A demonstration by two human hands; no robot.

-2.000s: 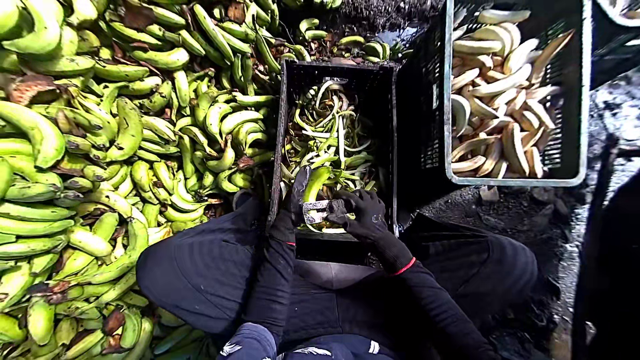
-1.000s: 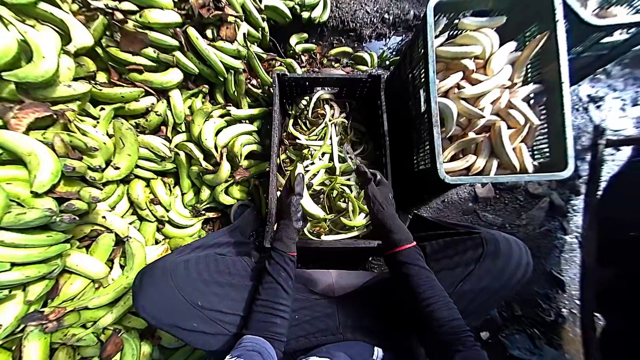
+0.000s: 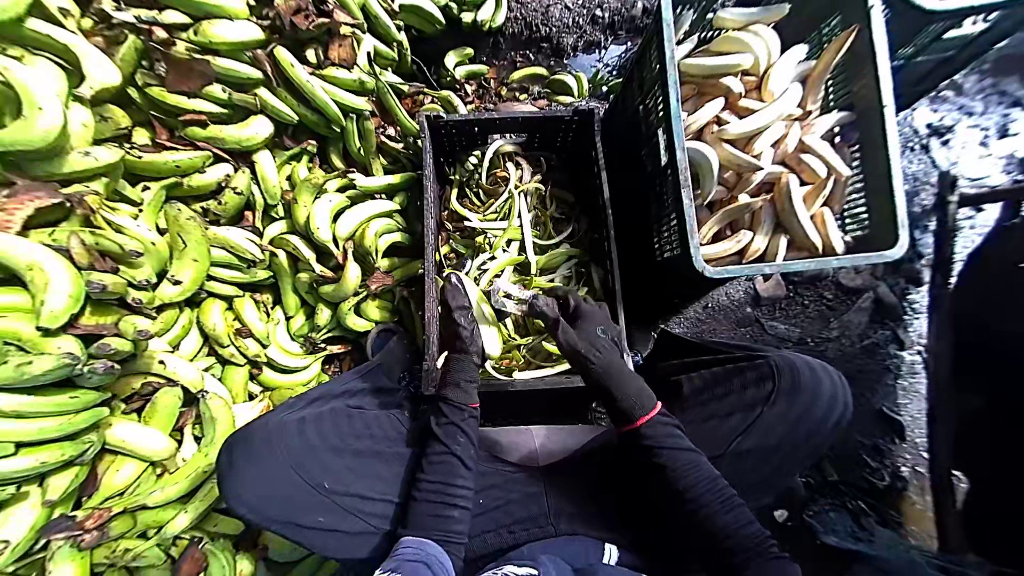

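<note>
Between my legs stands a black plastic crate holding a heap of green plantain peels. My left hand, in a dark glove, is inside its near left part, closed along a partly peeled plantain. In my right hand, also gloved and with a red band at the wrist, is a small pale peeling tool, its tip close to the plantain's right side. The fingers hide the tool's handle. Strips of peel lie under both hands.
Unpeeled green plantains are piled all along the left. At the upper right a green plastic crate holds many peeled plantains. Dark, wet ground with stones lies below it. A dark upright bar stands at the far right.
A second ago my hands were farther apart over the peels; now they are closer together at the plantain. The bright green plantain seen two seconds ago is not in the same spot.
</note>
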